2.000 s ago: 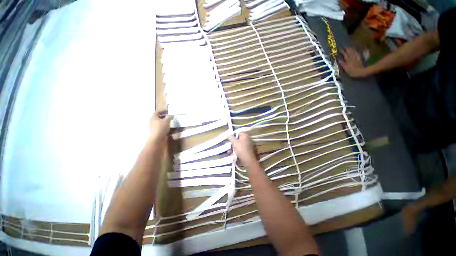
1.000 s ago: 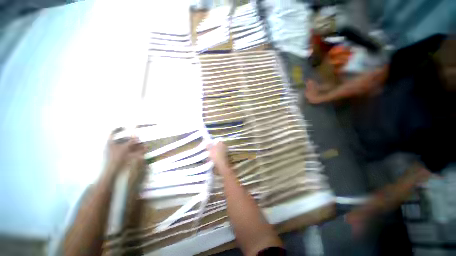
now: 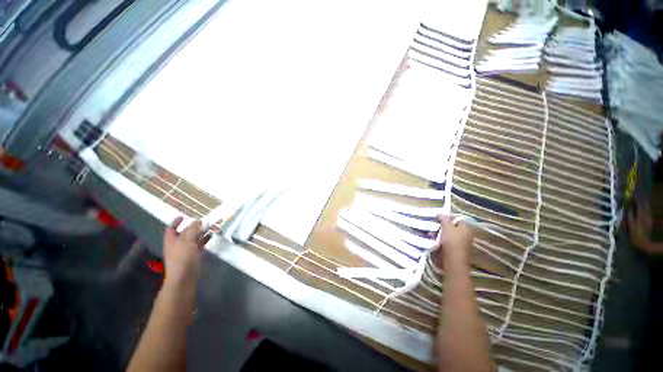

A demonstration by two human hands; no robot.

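Cut strips (image 3: 392,221) of white fabric lie in a loose, fanned row on brown paper. My right hand (image 3: 454,240) is closed on the narrow white waste web (image 3: 539,182) beside their right ends. My left hand (image 3: 183,243) is at the near table edge, with white strip ends between its fingers. These touch a bundle of cut strips (image 3: 251,214) lying at the near corner of the smooth white fabric lay (image 3: 269,109). The fingertips of both hands are partly hidden by fabric.
Edge margin waste (image 3: 312,294) runs along the near table edge. More cut pieces (image 3: 520,43) lie at the back right. A co-worker's hand (image 3: 641,225) is at the far right edge, near a yellow tape (image 3: 631,178). A grey machine rail (image 3: 153,58) borders the left.
The view has turned left. My left hand has moved from the row of strips to the bundle at the near left. My right hand stays at the web, whose ribs are pulled together there.
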